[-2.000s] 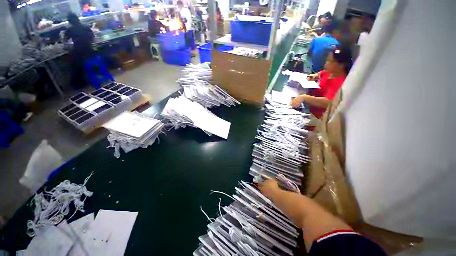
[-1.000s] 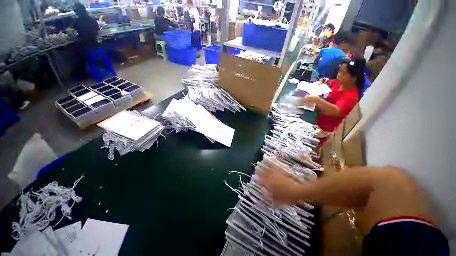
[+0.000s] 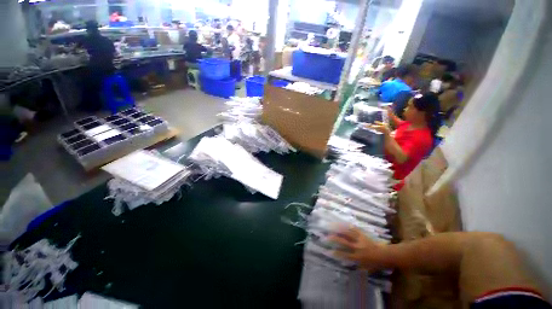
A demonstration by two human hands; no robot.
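Observation:
My right hand (image 3: pixel 354 246) reaches in from the right and lies on the long fanned row of white panels (image 3: pixel 348 202) along the table's right side. The hand is blurred, and whether its fingers grip a panel cannot be told. White cables (image 3: pixel 295 212) stick out from the row's left side. The panels nearest me are blurred. My left hand is out of the picture.
Stacks of white panels (image 3: pixel 148 172) lie across the dark green table (image 3: pixel 200 247), with more panels (image 3: pixel 242 163) behind. Loose cables (image 3: pixel 39 265) lie at the near left. A brown cardboard partition (image 3: pixel 299 119) stands behind. A person in red (image 3: pixel 413 139) works at the right.
My right hand has moved nearer along the row. The row's near panels lean closer together than before. The view has shifted, and the person in red now holds a dark item.

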